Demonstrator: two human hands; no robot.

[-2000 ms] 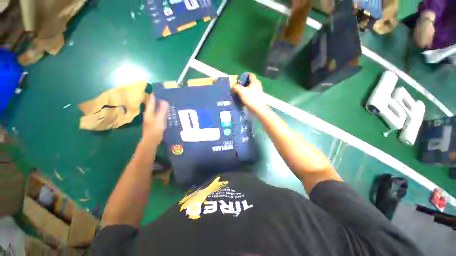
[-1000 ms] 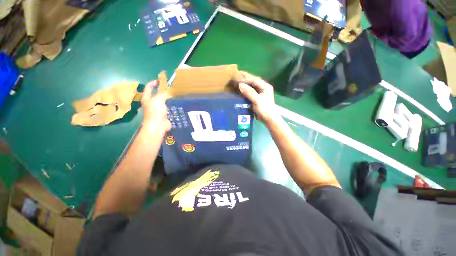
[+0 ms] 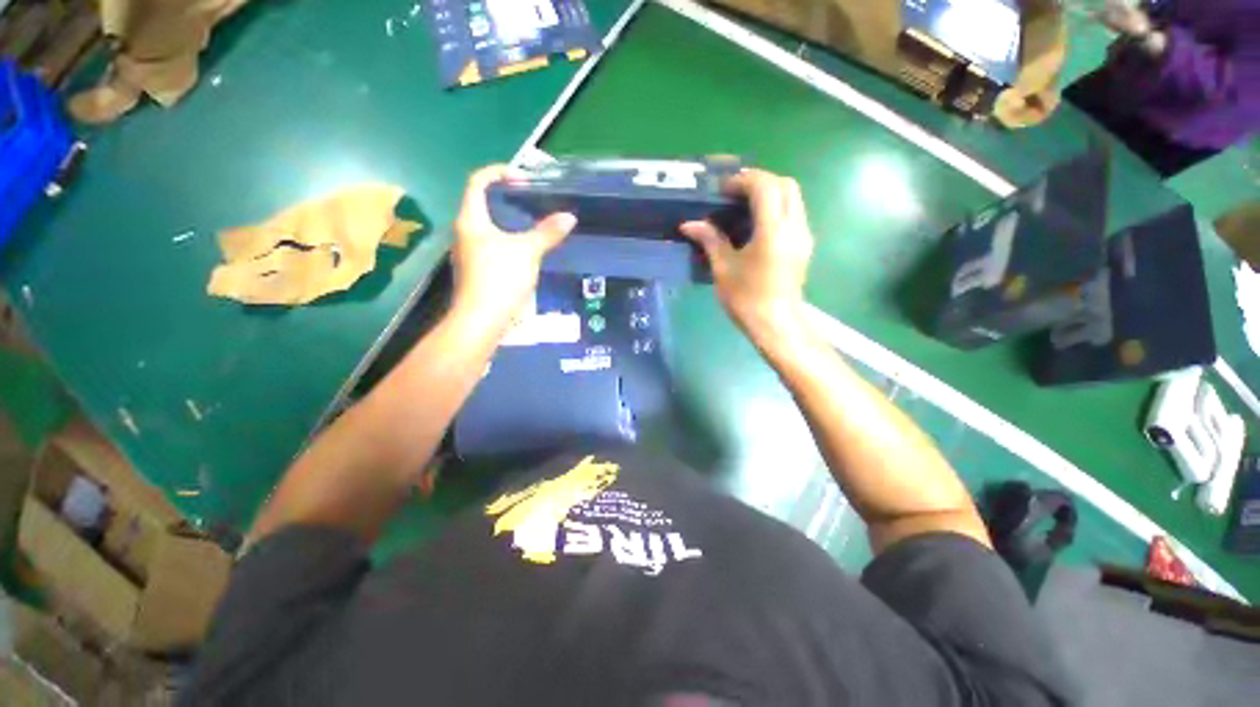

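Observation:
Both hands hold a dark navy carton (image 3: 622, 207) in front of me, its narrow plain side turned toward me. My left hand (image 3: 504, 242) grips its left end with the thumb on the near side. My right hand (image 3: 757, 246) grips its right end the same way. The carton's far side is hidden. Under and nearer than it, another printed navy carton blank (image 3: 553, 401) lies in front of my body, partly covered by my shirt and left arm.
Torn kraft paper (image 3: 318, 253) lies left. A printed navy carton (image 3: 509, 39) lies at the top. Two navy cartons stand right (image 3: 1023, 249), (image 3: 1140, 304), near white products (image 3: 1195, 435). A black object (image 3: 1025, 522) and red object (image 3: 1168, 564) lie lower right. A purple-sleeved person (image 3: 1188, 83) is top right.
The held carton has been raised and tilted, so its narrow side faces me and its brown flap no longer shows. The standing cartons and white products have shifted right.

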